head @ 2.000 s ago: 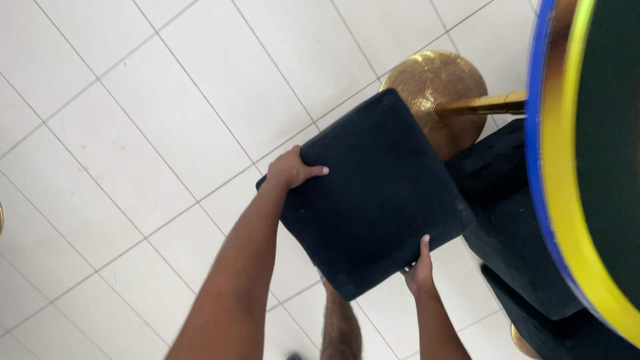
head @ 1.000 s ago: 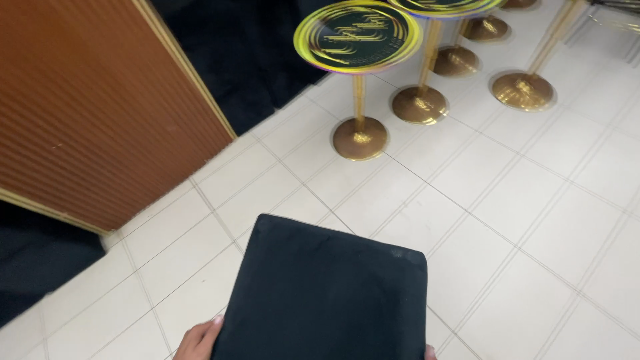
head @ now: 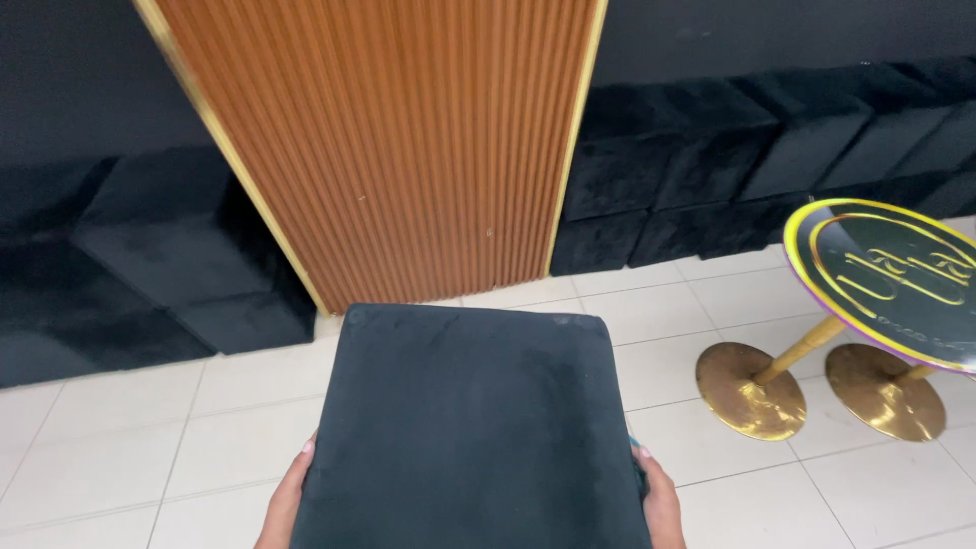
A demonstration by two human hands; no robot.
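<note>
A black velvet cube stool [head: 473, 435] is held up in front of me, its square top facing the camera. My left hand [head: 290, 496] presses against its left side, and my right hand [head: 662, 499] grips the right side. Only the thumbs and part of each hand show; the other fingers are hidden by the stool. Something small and teal shows beside my right thumb.
Black velvet cube stools stand stacked along the wall on the left [head: 175, 221] and right [head: 709, 145]. Between them is a ribbed wooden panel [head: 396, 152] with gold trim. At right stands a round table [head: 907, 282] with gold bases on the tiled floor [head: 252, 412].
The view has swung from the floor and tables toward the ribbed panel. The stool stays between my hands; two seconds ago it was beside a round gold table base.
</note>
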